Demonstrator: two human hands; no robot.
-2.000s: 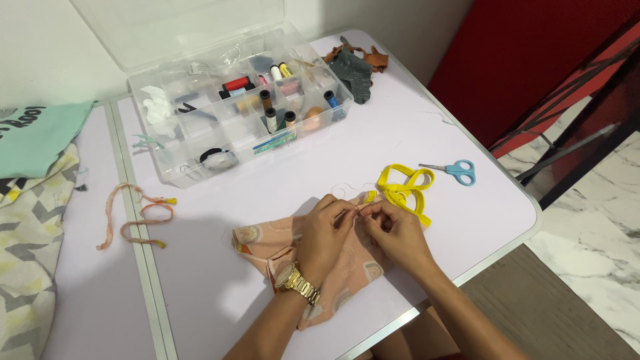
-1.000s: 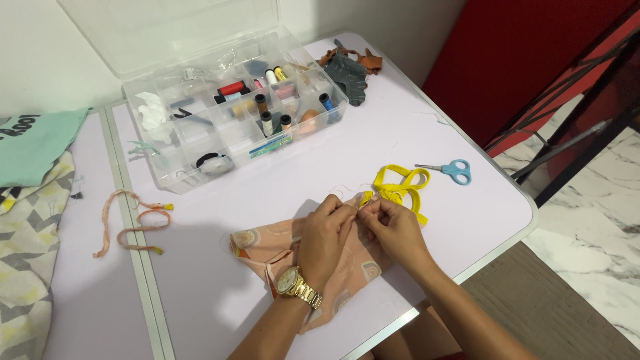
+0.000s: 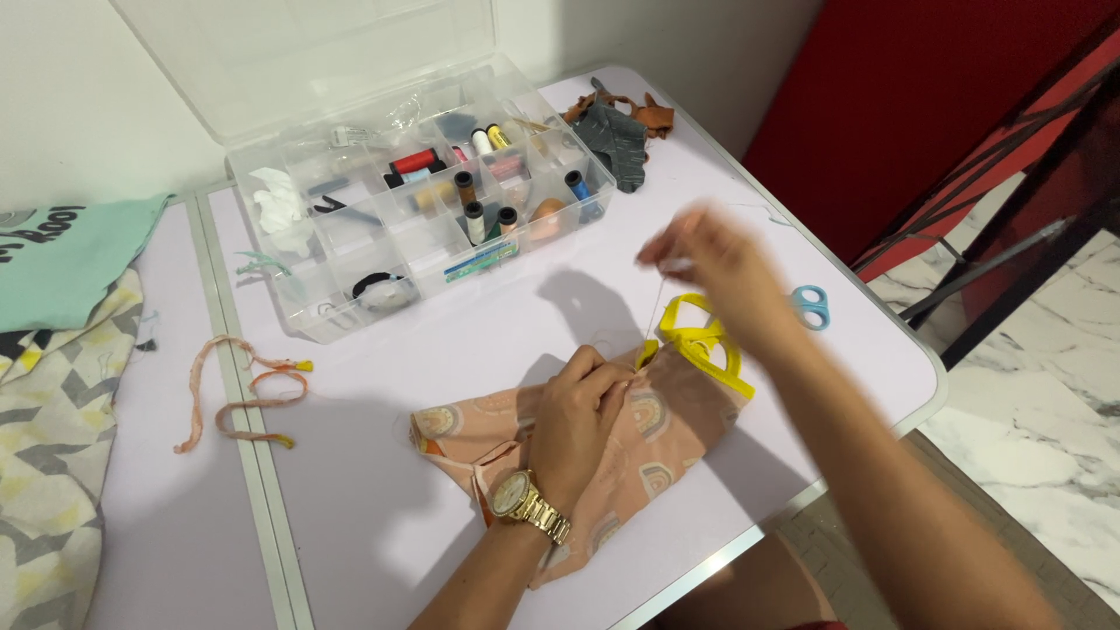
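Note:
A peach fabric piece with a rainbow print (image 3: 647,455) lies on the white table, with yellow trim (image 3: 700,337) at its upper right edge. My left hand (image 3: 582,420), with a gold watch (image 3: 525,503) on the wrist, pinches the fabric's upper edge beside a small yellow end. Raised above the table, my right hand (image 3: 713,262) is blurred; a thin thread (image 3: 656,306) runs from its fingers down to the fabric near my left fingertips. Whether a needle is in those fingers cannot be seen. Blue-handled scissors (image 3: 812,308) lie just right of my right forearm, their blades hidden.
A clear compartment box (image 3: 420,219) with thread spools stands open at the back. Grey and brown scraps (image 3: 612,140) lie beside it. Peach cords (image 3: 262,407) cross the table's metal seam (image 3: 254,472). Mint fabric (image 3: 79,262) and patterned cloth (image 3: 61,437) are at the left.
My right hand has moved up and away from my left hand, drawing the thread taut; before, both hands were together at the fabric edge. My left hand still holds the fabric.

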